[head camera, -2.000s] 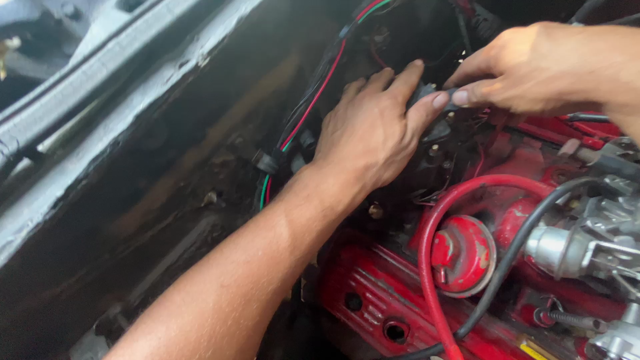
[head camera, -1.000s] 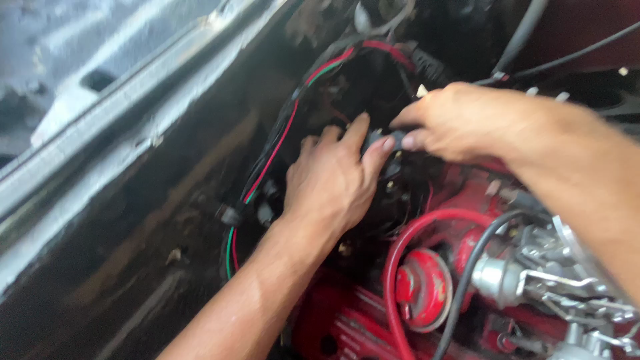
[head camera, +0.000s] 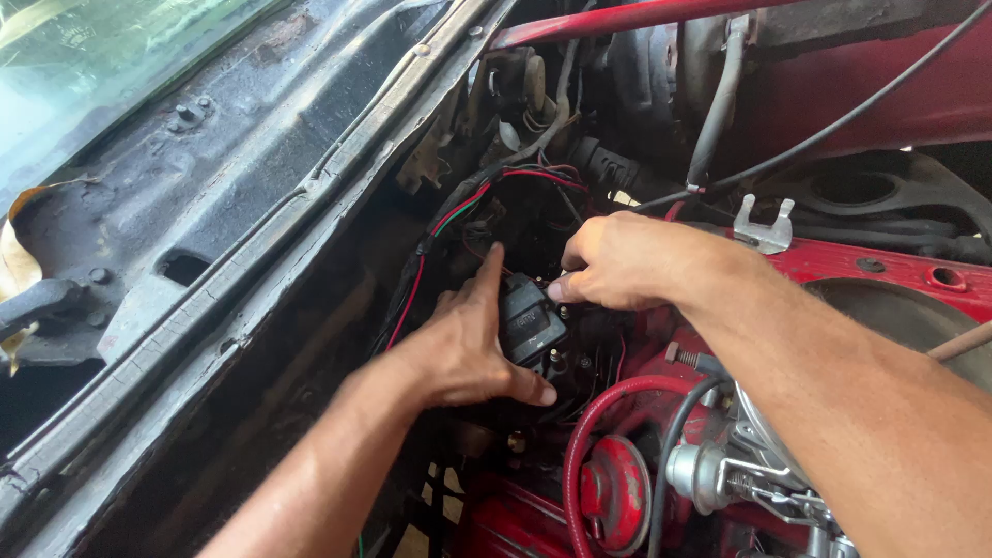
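A black distributor cap (head camera: 533, 319) with metal terminals sits low at the rear of the red engine, close to the dark firewall. My left hand (head camera: 480, 341) lies around its left side, index finger stretched up along it and thumb at its lower edge. My right hand (head camera: 612, 263) is at the cap's upper right, fingers curled and thumb tip beside it; whether something is between those fingertips is hidden. Behind the hands, a taped wiring harness (head camera: 419, 252) with red and green wires runs along the firewall.
A red hose (head camera: 577, 457) and a black hose (head camera: 665, 457) curve past a round red valve (head camera: 616, 496). Carburetor linkage (head camera: 763, 488) is at lower right, a metal bracket (head camera: 764, 226) above. The cowl edge (head camera: 256, 287) crosses the left side.
My left hand has spread, its thumb now down at the cap's lower edge and apart from my right fingers. The cap now shows between the hands.
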